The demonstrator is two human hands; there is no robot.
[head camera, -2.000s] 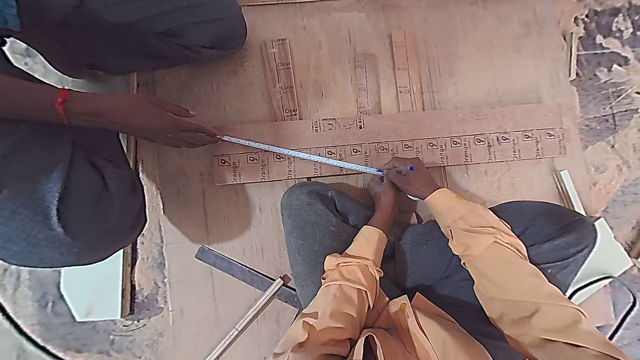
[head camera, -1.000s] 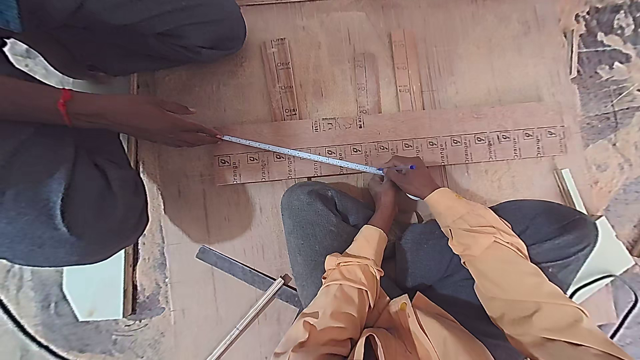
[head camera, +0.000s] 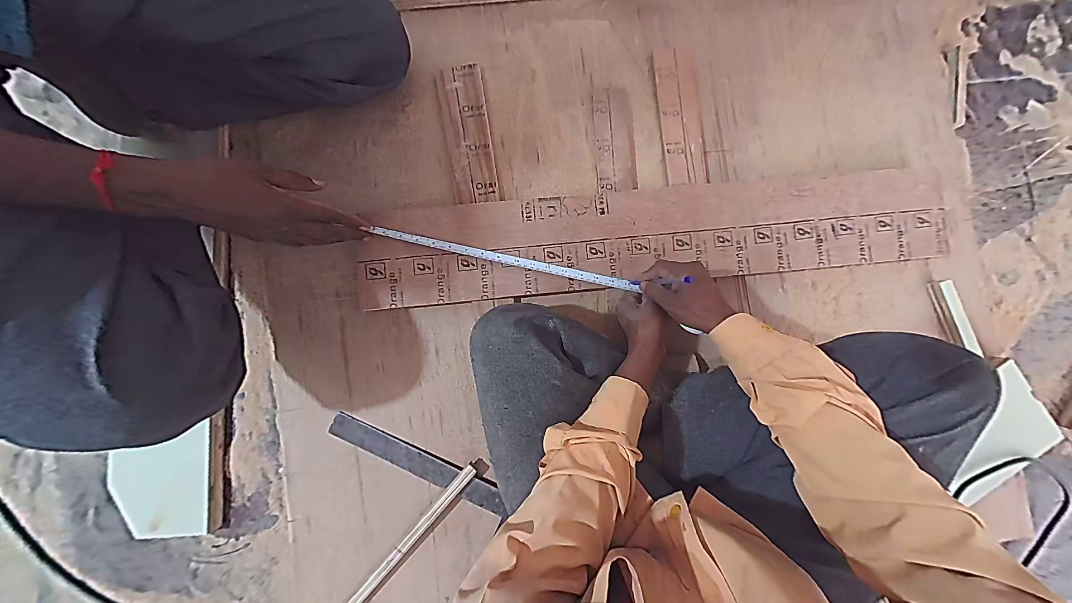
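A white measuring tape (head camera: 502, 256) slants across a long printed plywood strip (head camera: 662, 219) lying on a large plywood sheet. My left hand (head camera: 641, 311) grips the tape near its right end, over the strip's lower edge. Just above it, my right hand (head camera: 685, 293) is closed on a blue-capped pen (head camera: 688, 280) and meets the tape and my left fingers. Another person's hand (head camera: 293, 205), with a red thread at the wrist, pinches the tape's far end at the left end of the strip.
Short wooden strips (head camera: 471, 134) (head camera: 680, 117) lie beyond the long one. A dark flat bar (head camera: 410, 461) and a light metallic strip (head camera: 414, 536) cross at the lower left of the plywood sheet (head camera: 318, 469). The other person's knees border the left side.
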